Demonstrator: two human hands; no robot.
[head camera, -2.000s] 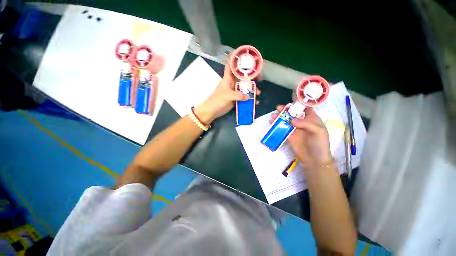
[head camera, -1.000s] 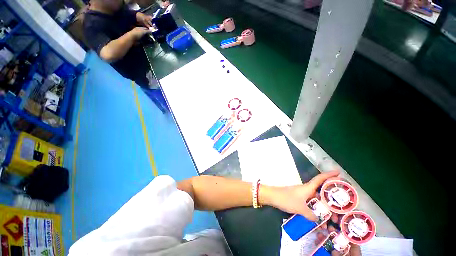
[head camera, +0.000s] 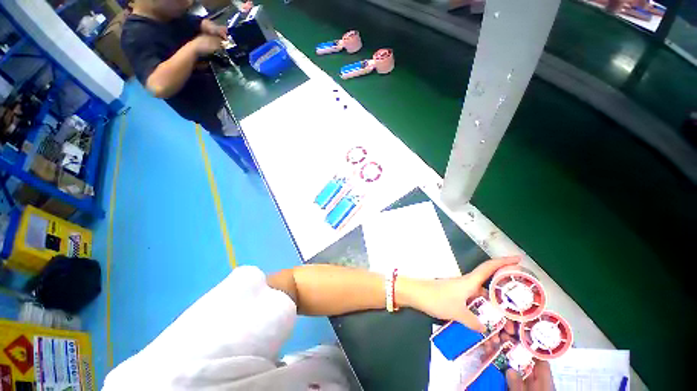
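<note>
My left hand (head camera: 457, 296) holds a pink fan half-assembly (head camera: 517, 295) with a blue battery at the lower right. My right hand (head camera: 536, 379), cut off by the bottom edge, holds a second fan half-assembly (head camera: 546, 334) close beside the first. Its battery is partly cut off by the frame. Two more fan half-assemblies (head camera: 344, 211) lie side by side on the white sheet (head camera: 286, 145), heads toward the belt.
Two fans (head camera: 368, 65) lie on the green belt (head camera: 416, 99). A metal post (head camera: 500, 99) stands at the belt edge. A plain paper (head camera: 413, 243) and a record sheet (head camera: 592, 369) are on the bench. A person (head camera: 172, 65) works at the far end beside a blue bin (head camera: 269, 59).
Since two seconds ago, the view has swung left and my hands have brought their two fans together. In the last second, the far person's arm and the two belt fans have shifted slightly.
</note>
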